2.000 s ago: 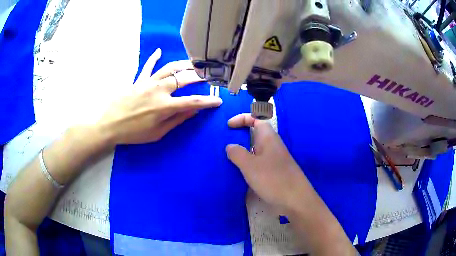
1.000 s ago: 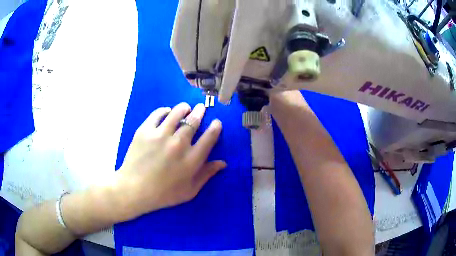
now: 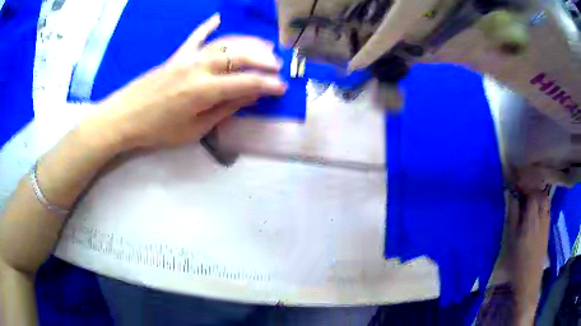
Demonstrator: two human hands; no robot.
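The blue panel lies under and behind my left hand, its near edge by the presser foot. A pale band runs along its left side. My left hand rests on the panel left of the foot, fingers spread, thumb side toward the foot. My right hand is at the far right by the machine base, fingers pointing away. It is blurred; whether it holds anything cannot be told. The orange-red tool seen there earlier is not visible.
The sewing machine head with a ridged round knob hangs over the back. A notched stack of blue panels lies right of the needle. More blue cloth is at the far left. The white table has a printed ruler along its front edge.
The blue panel has moved back and left, baring the plate and table. My left hand has moved up and left with it. My right hand has moved from under the machine arm to the far right.
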